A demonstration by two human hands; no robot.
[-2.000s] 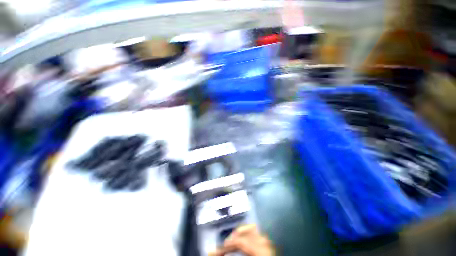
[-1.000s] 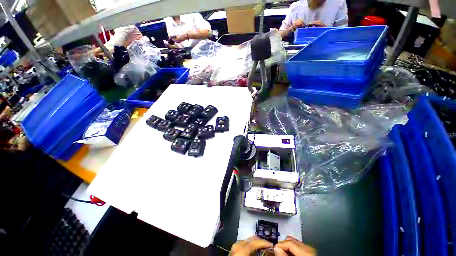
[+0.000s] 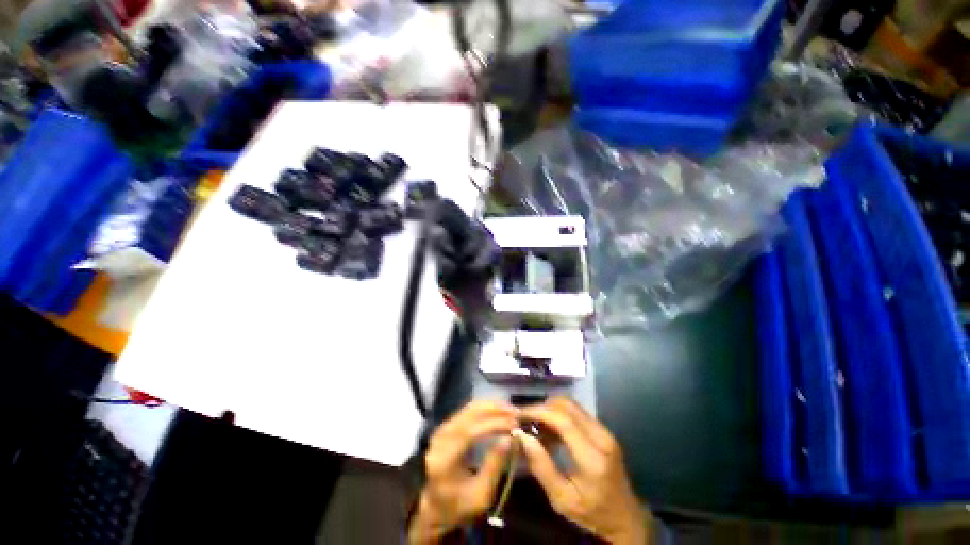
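Note:
My left hand (image 3: 465, 466) and my right hand (image 3: 580, 460) meet at the bottom centre, just in front of the white screw feeder (image 3: 537, 303). Their fingertips pinch a small part with thin wires (image 3: 508, 484) that hang down to a small light plug. The part itself is mostly hidden by the fingers. A small dark piece (image 3: 525, 400) shows just beyond the fingertips; I cannot tell if it is a housing. The black electric screwdriver (image 3: 463, 256) hangs at the feeder's left side, blurred.
The white board (image 3: 277, 351) at left bears a group of black housings (image 3: 338, 208). Stacked blue trays (image 3: 840, 330) stand at right, more blue trays (image 3: 670, 69) behind. A clear plastic bag (image 3: 659, 224) lies behind and right of the feeder. The green bench top (image 3: 681, 415) shows at right.
The view has tilted down, so both hands and wrists show more fully. The thin wires now hang visibly between the hands. The black housing before the feeder is now mostly covered or gone.

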